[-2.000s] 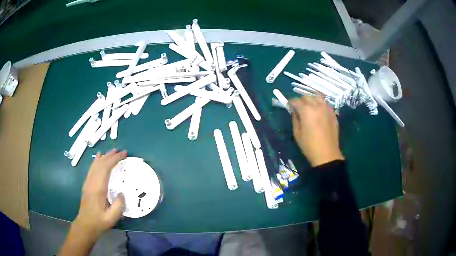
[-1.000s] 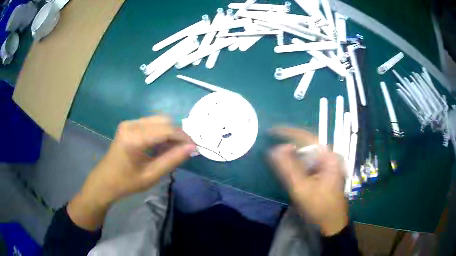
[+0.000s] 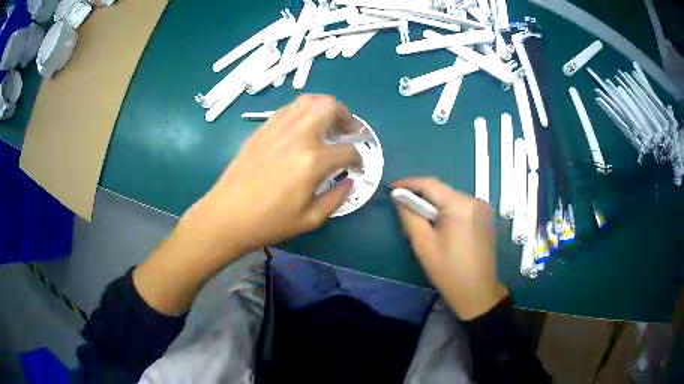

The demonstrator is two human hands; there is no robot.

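The round white housing lies on the green bench near its front edge, slots and holes showing. My left hand is over its left and upper part, fingers and thumb on it, hiding much of it. A slim white stick sticks out left from behind my left hand; whether it joins the housing is hidden. My right hand is just right of the housing and holds a short white antenna between thumb and fingers, its tip towards the housing and not touching it.
Loose white antennas are piled at the back. Cabled antennas with black leads lie right, slim ones far right. A cardboard sheet lies left, with white housings beyond it and a blue bin below.
The view has turned left. My left hand has moved from the housing's lower left onto its top. My right hand, earlier at the right-hand sticks, is now beside the housing with a white antenna.
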